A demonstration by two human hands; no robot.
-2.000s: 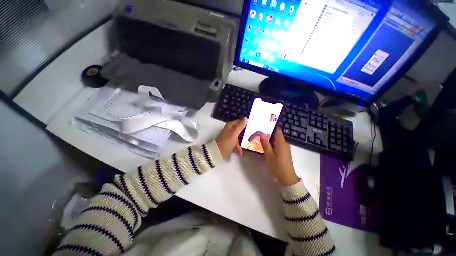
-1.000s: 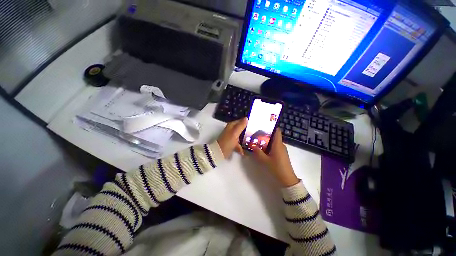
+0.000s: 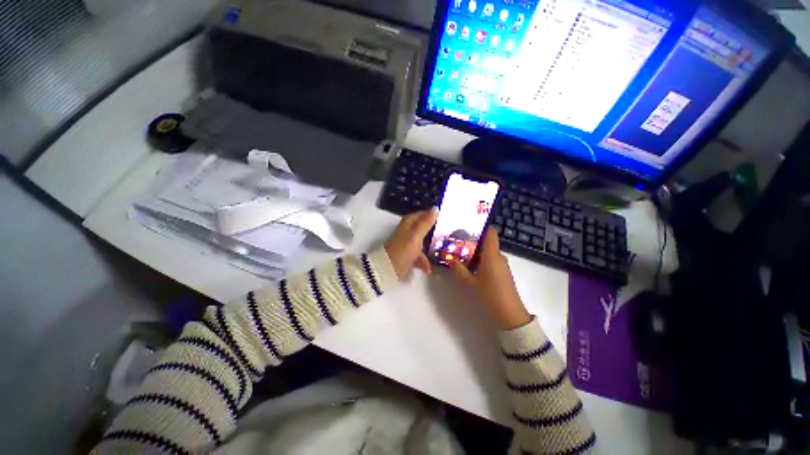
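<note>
A black smartphone with a bright screen is held upright in both hands, above the desk and in front of the keyboard. The screen is white at the top, with small coloured icons low down. My left hand grips the phone's left edge, thumb along the side. My right hand holds its lower right edge, with the thumb at the bottom of the screen. The phone covers part of the keyboard.
A black keyboard lies below the lit monitor. Paper sheets with a curling white strip lie at left, before the printer. A black roll, purple mat and dark heap also show.
The phone's screen picture has changed and now shows icons along the bottom. My right thumb has moved down from the screen to its lower edge. The phone has barely moved.
</note>
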